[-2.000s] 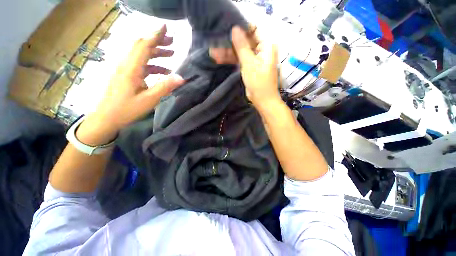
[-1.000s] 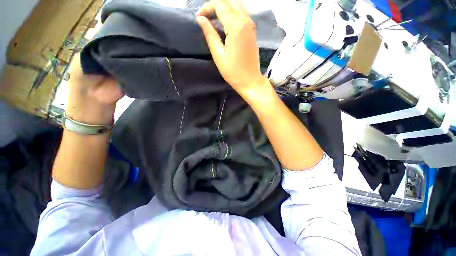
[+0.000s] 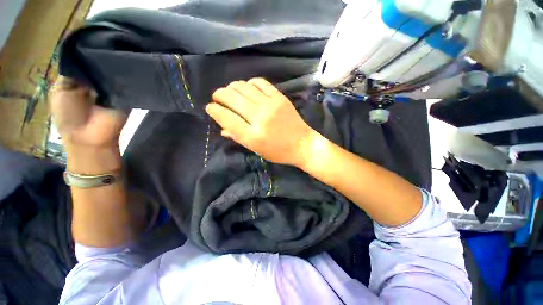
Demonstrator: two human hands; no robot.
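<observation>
A dark grey garment (image 3: 156, 128) with yellowish dashed topstitching lies bunched in front of me, its near part rolled in a loop. My left hand (image 3: 89, 116), blurred, is at the left end of a raised fold, its fingers partly hidden behind the cloth. My right hand (image 3: 259, 122) lies on the cloth at the fold's lower edge, fingers together and bent at the tips. The white sewing machine head (image 3: 369, 41) with a blue stripe stands at the upper right; the cloth reaches under it. The needle area is too small to read.
Taped brown cardboard (image 3: 30, 65) edges the table at the left. Small dark cut parts (image 3: 476, 184) lie right of the machine, beside an accessory tray (image 3: 517, 199). Dark cloth (image 3: 30, 220) hangs at the lower left, and blue material (image 3: 489, 256) is at the lower right.
My hands were above the bunched cloth; now a fold is spread leftward with my left hand at its end. My right hand has come down and left. The machine appears larger and closer.
</observation>
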